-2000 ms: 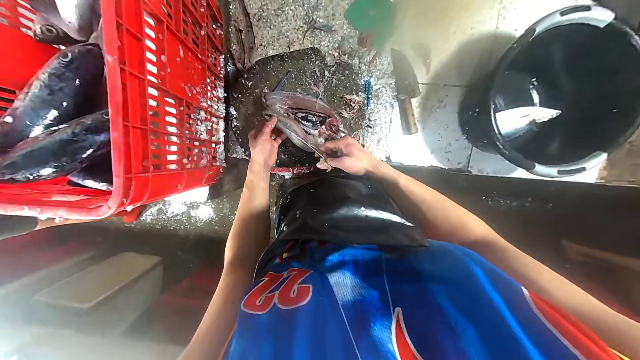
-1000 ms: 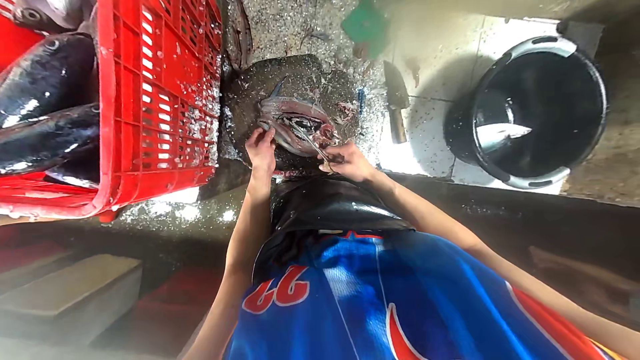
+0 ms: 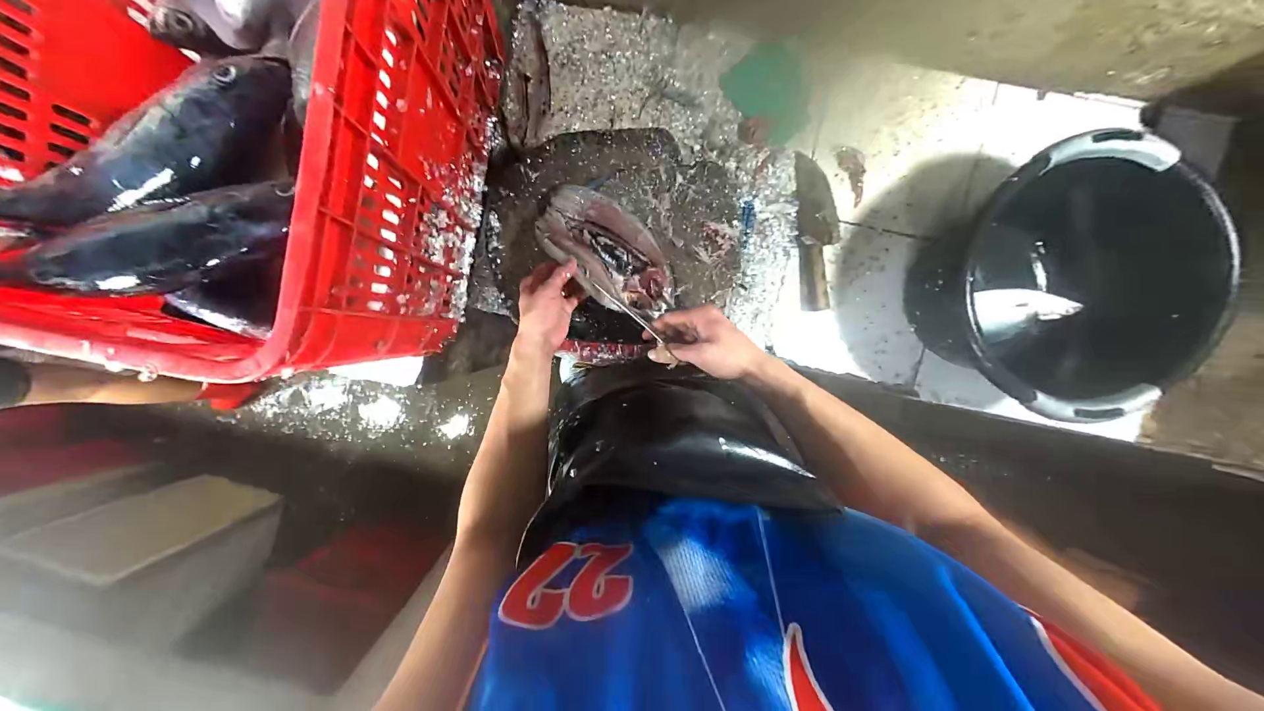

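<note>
A fish cut open [image 3: 607, 237] lies on a dark, round chopping board [image 3: 523, 207], its reddish inside facing up. My left hand [image 3: 549, 301] grips the near left edge of the fish between thumb and fingers. In my right hand [image 3: 703, 341] is a thin metal tool [image 3: 632, 314], probably a knife, held at the near right end of the fish; its tip is hard to make out. Scraps of flesh and skin [image 3: 716, 237] are spread over the board's right side.
At left stands a red plastic crate [image 3: 321, 247] with several whole fish [image 3: 188, 128]. A cleaver [image 3: 815, 222] lies right of the board. Farther right, a black bucket [image 3: 1106, 267] holds liquid and a pale fish piece [image 3: 1022, 306]. A white box [image 3: 138, 523] is at lower left.
The fish's opened belly shows wider than two seconds ago. Both hands have stayed at its near side. A forearm is visible below the crate at left.
</note>
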